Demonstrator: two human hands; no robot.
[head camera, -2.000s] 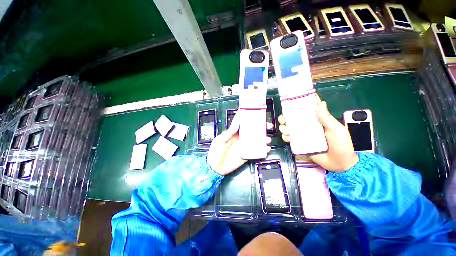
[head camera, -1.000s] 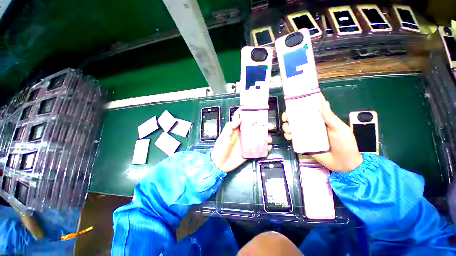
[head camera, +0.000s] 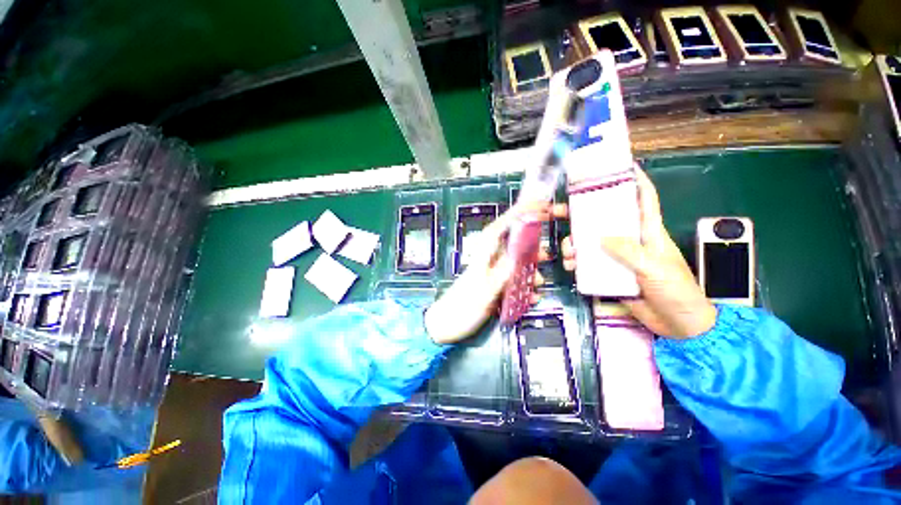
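Observation:
My left hand (head camera: 484, 281) holds an open pink flip phone (head camera: 524, 256), turned nearly edge-on and blurred at its upper half. My right hand (head camera: 664, 271) holds a second open flip phone (head camera: 605, 212), face towards me, with a blue and white lit display below a dark round disc. The upper half of the left phone overlaps the left edge of the right one. Below them a clear blister tray (head camera: 464, 383) holds a dark-faced phone body (head camera: 546, 365) and a pink phone (head camera: 630, 380). More dark-faced phone bodies (head camera: 417, 239) lie in its back pockets, partly hidden by my hands.
Several white rectangles (head camera: 331, 277) lie loose at left. Stacked trays (head camera: 79, 266) stand at the left edge. A phone (head camera: 726, 261) lies on the green mat at right. Phones with gold-pale frames (head camera: 692, 36) sit in trays behind. Another person's hand (head camera: 61, 439) is at lower left.
My left hand has turned its phone from face-on to nearly edge-on, its top moving right towards the other phone. The right phone has shifted slightly right and down.

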